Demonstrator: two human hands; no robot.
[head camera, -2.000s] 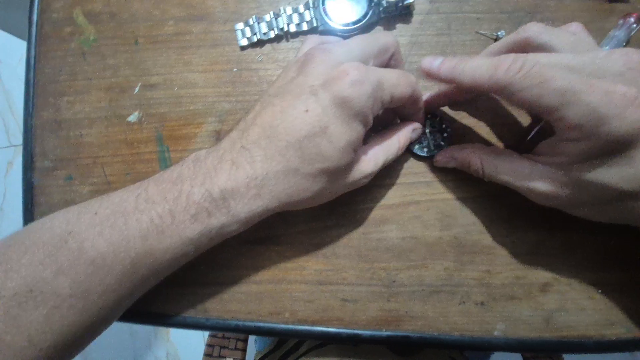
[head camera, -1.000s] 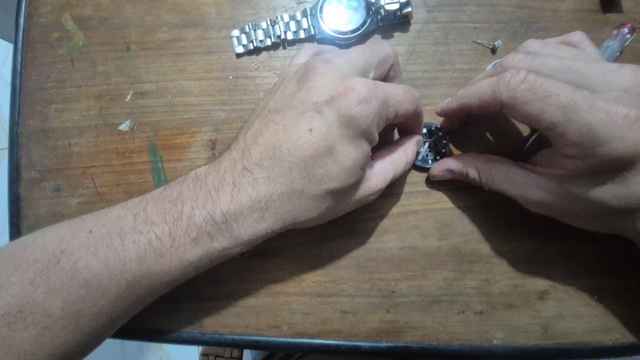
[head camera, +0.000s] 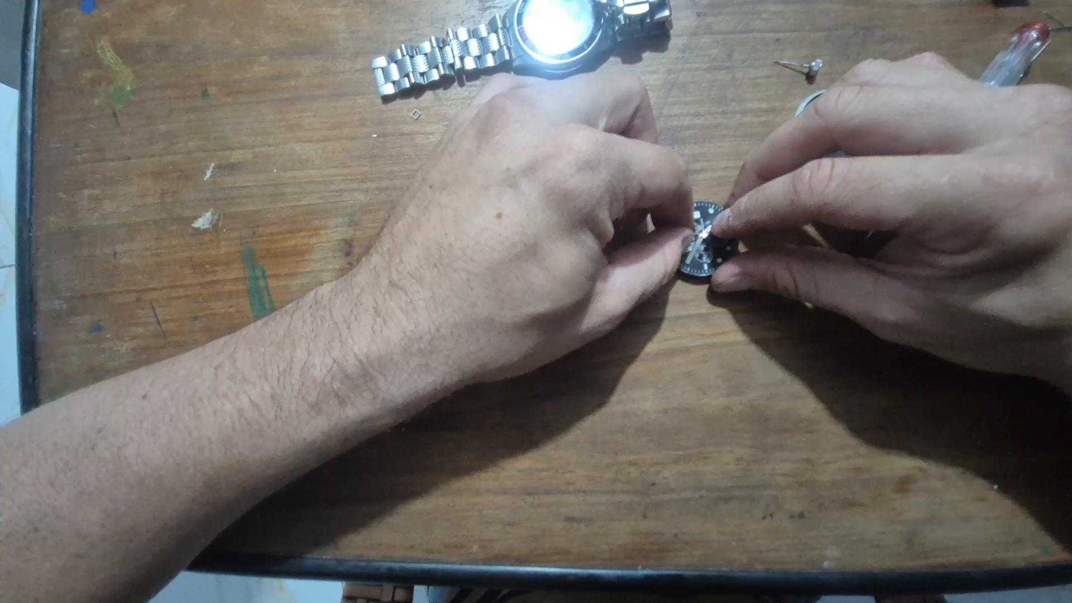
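A round black watch dial with silver hands (head camera: 702, 251) is held low over or on the wooden table, between both hands. My left hand (head camera: 553, 226) has its thumb and forefinger pinched at the dial's left edge. From the right, my right hand (head camera: 904, 193) grips the lower right edge with its thumb, while a fingertip touches the face near the watch hands. The fingers cover part of the dial. Behind my left hand lies a watch case (head camera: 557, 38) with a bright glare on it, joined to a silver metal link bracelet (head camera: 444, 60).
A small metal stem with a crown (head camera: 811, 69) lies at the upper right. Beyond my right hand is a clear-handled tool with a red end (head camera: 1017, 54). A tiny square piece (head camera: 415, 115) rests below the bracelet. The table's dark edge (head camera: 586, 574) runs along the front.
My right fingertip now rests over the dial's face near the watch hands; a second ago it was at the dial's upper edge. My left hand keeps its pinch.
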